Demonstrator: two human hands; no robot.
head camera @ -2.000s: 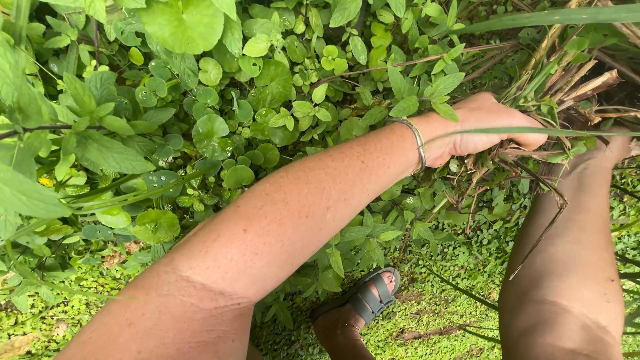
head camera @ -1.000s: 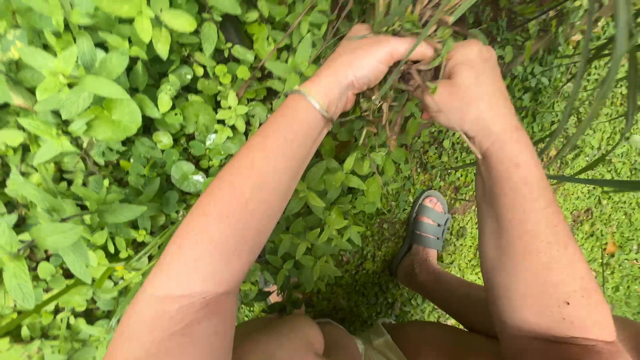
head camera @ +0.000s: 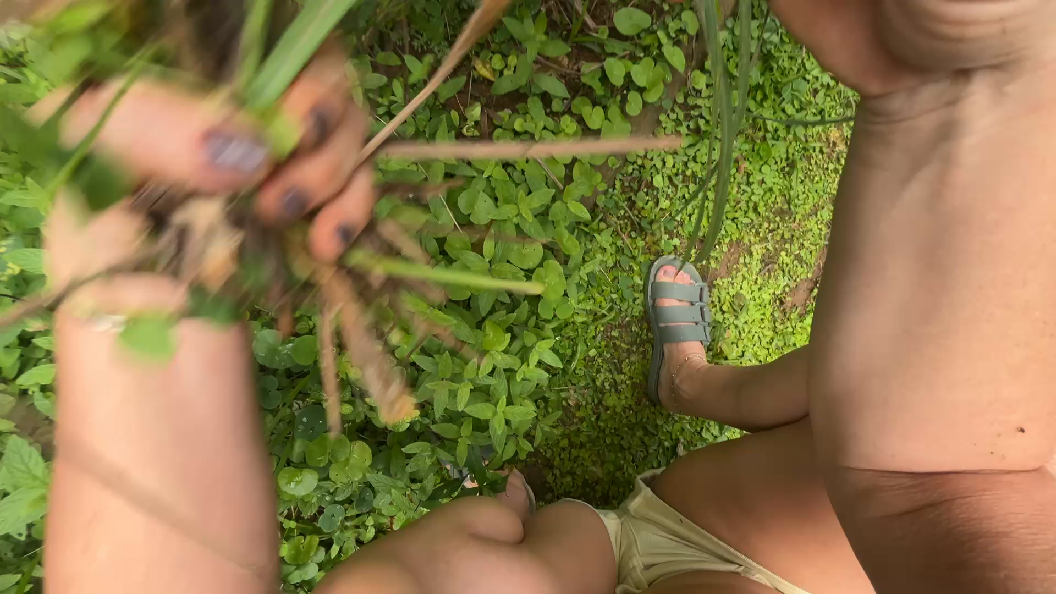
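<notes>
My left hand (head camera: 223,165), at the upper left and close to the camera, is closed around a clump of long-bladed grass (head camera: 293,49) with dry brown stalks (head camera: 363,355). The clump is blurred, and its cut or torn stalk ends point down and to the right. Dark polish shows on the fingernails. My right hand (head camera: 899,41) is at the top right corner, mostly cut off by the frame edge, so its fingers are hidden. Several long green blades (head camera: 722,124) hang just left of it.
Low leafy plants (head camera: 495,363) cover the ground at the left and middle. Small bright ground cover (head camera: 767,272) grows at the right. My foot in a grey-green strapped sandal (head camera: 681,318) rests on it, and my bent knees and light shorts (head camera: 660,528) are at the bottom.
My hands were together at the plant clump; now they are far apart. The left hand has come closer to the camera with the clump in it, and the right has moved to the upper right edge.
</notes>
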